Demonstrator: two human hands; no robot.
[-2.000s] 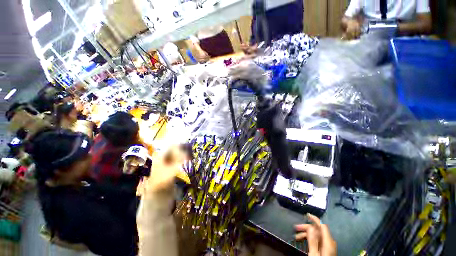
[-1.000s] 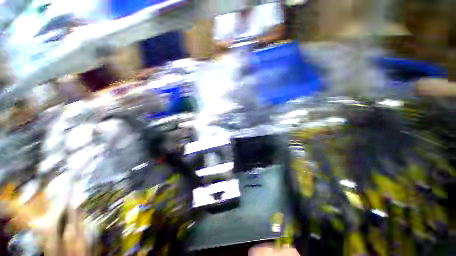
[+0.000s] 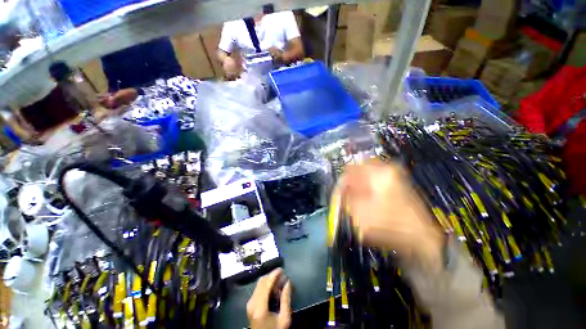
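Note:
My left hand (image 3: pixel 270 301) is at the bottom edge, just in front of the white fixture (image 3: pixel 247 254), fingers curled upward. A dark spot shows between its fingertips; I cannot tell if it is a part or shadow. My right hand (image 3: pixel 379 202), blurred, reaches over the near edge of the right cable pile (image 3: pixel 475 186). Black cables with yellow bands run down below its fingertips; its grip is unclear. The black electric screwdriver (image 3: pixel 167 209) hangs slanted, its tip above the fixture's front. Black parts (image 3: pixel 293 196) lie in an open bag right of the fixture.
Another cable pile (image 3: pixel 148 276) lies left of the fixture. A crumpled clear bag (image 3: pixel 241 138) and a blue bin (image 3: pixel 315 96) are behind it. White housings (image 3: pixel 29 225) are at far left. A metal post (image 3: pixel 403 54) rises behind. A person in a white shirt (image 3: pixel 260 35) stands across.
The view has swung right. Earlier, one arm reached left past the left cable pile; now my right arm reaches over the right pile and my left hand is in front of the fixture.

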